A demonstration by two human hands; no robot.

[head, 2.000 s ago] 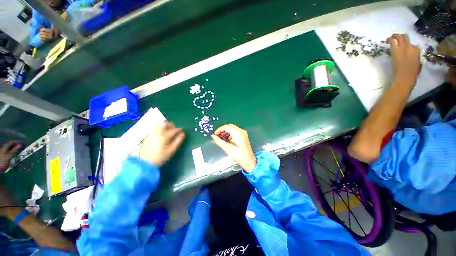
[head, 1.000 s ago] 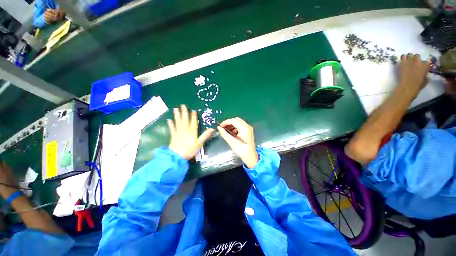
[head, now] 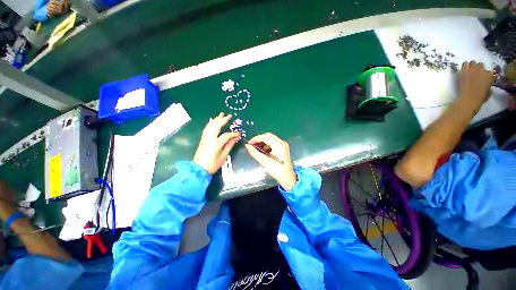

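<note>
My right hand [head: 272, 156] holds dark, thin tweezers [head: 262, 148] near the bench's front edge, their tip pointing left. My left hand [head: 216, 146] is just left of it, fingertips close to the tweezer tip; whether it pinches something tiny cannot be told. Tiny white pieces [head: 237, 126] lie in a loose cluster just beyond the fingertips. More white pieces form a heart outline [head: 237, 100] and a small clump [head: 228, 85] further back. A small white strip [head: 228, 165] shows partly beneath my left hand.
A blue bin [head: 129, 98], white paper sheets [head: 138, 164], grey metal box [head: 72, 153] and red-handled tool [head: 94, 241] are left. A solder spool [head: 378, 90] stands right. A neighbour's arm [head: 447, 127] reaches over white paper with small metal parts [head: 424, 55].
My left hand has moved right from over the white papers to beside my right hand, and its spread fingers have drawn together. My right hand still holds the tweezers. The view has shifted slightly.
</note>
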